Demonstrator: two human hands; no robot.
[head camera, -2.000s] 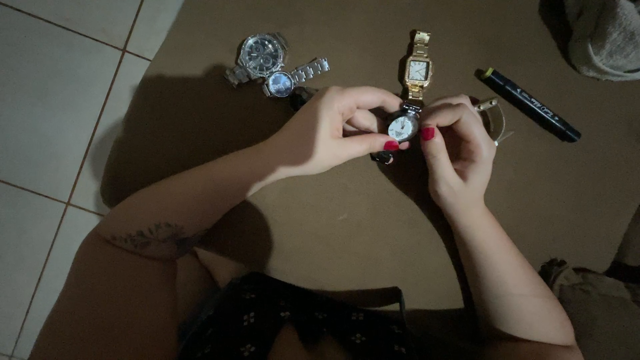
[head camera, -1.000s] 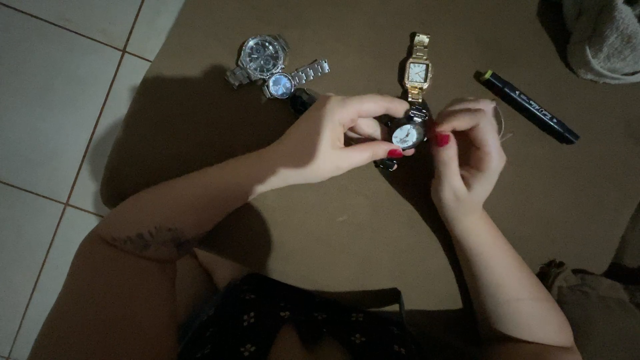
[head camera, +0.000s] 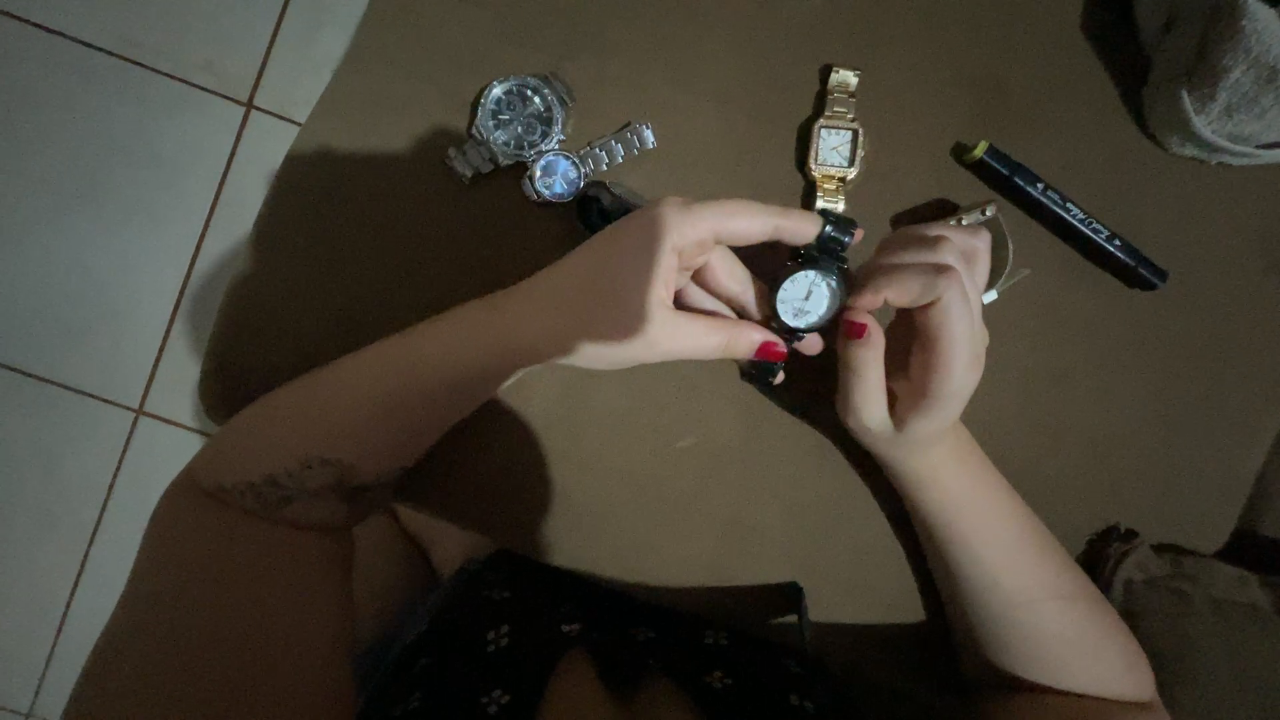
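Observation:
My left hand (head camera: 690, 285) holds a black wristwatch (head camera: 808, 298) with a pale round dial, fingers and thumb around its bracelet and case. Thumb and forefinger of my right hand (head camera: 925, 330) meet at the right side of the case; whether they grip a crown there is too small to tell. Just above lies a gold-coloured wristwatch (head camera: 836, 148) with a rectangular face. A large silver wristwatch (head camera: 520, 117) and a smaller one with a blue dial (head camera: 557, 175) lie touching at the upper left. A dark object (head camera: 603, 205) beside them is partly hidden by my left hand.
A black marker pen (head camera: 1065, 217) lies at the upper right of the brown padded surface (head camera: 690, 450). A small metallic piece with a thin loop and white tag (head camera: 990, 296) is beside my right hand. Grey fabric (head camera: 1215, 80) lies at the top right corner. Tiled floor (head camera: 90, 200) shows at left.
The black watch is still in my left hand. My right thumb and forefinger have drawn slightly away from the dial's face to its right edge since two seconds ago.

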